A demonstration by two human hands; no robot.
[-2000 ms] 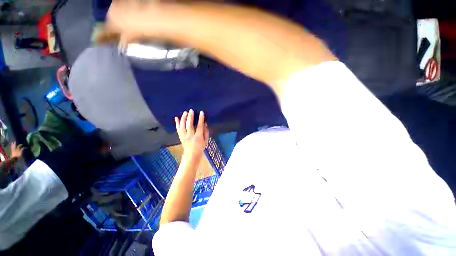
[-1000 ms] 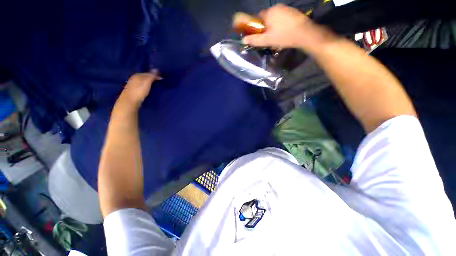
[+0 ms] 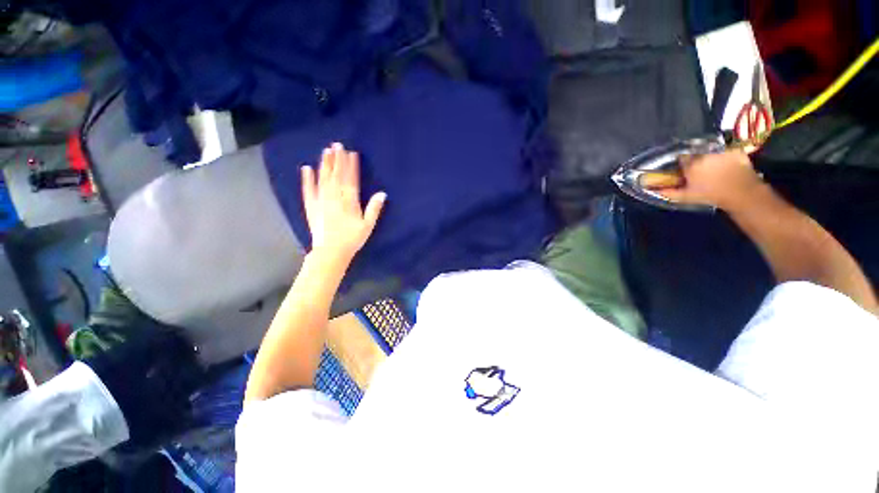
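A navy garment [image 3: 434, 164] lies over the grey padded pressing board [image 3: 193, 241], whose rounded left end is bare. More of the navy cloth is bunched behind it. My left hand [image 3: 337, 207] rests on the garment near its left edge, palm down, fingers spread, holding nothing. My right hand [image 3: 713, 181] is at the right, closed around the brown-orange handle of the silver steam iron [image 3: 641, 178]. The iron is off the garment, at the dark area on the right, its tip pointing left. I cannot tell whether it touches the surface below.
A white card [image 3: 725, 58] with red-handled scissors [image 3: 753, 123] lies just behind the iron. A yellow hose [image 3: 829, 91] runs to the upper right. A blue crate with tan board [image 3: 352, 351] is below the board. Another person's sleeve [image 3: 63, 424] is at the lower left.
The iron in my right hand has moved right, away from the garment. My left hand has moved from the bunched cloth to lie flat on the garment. The board's rounded end shows more.
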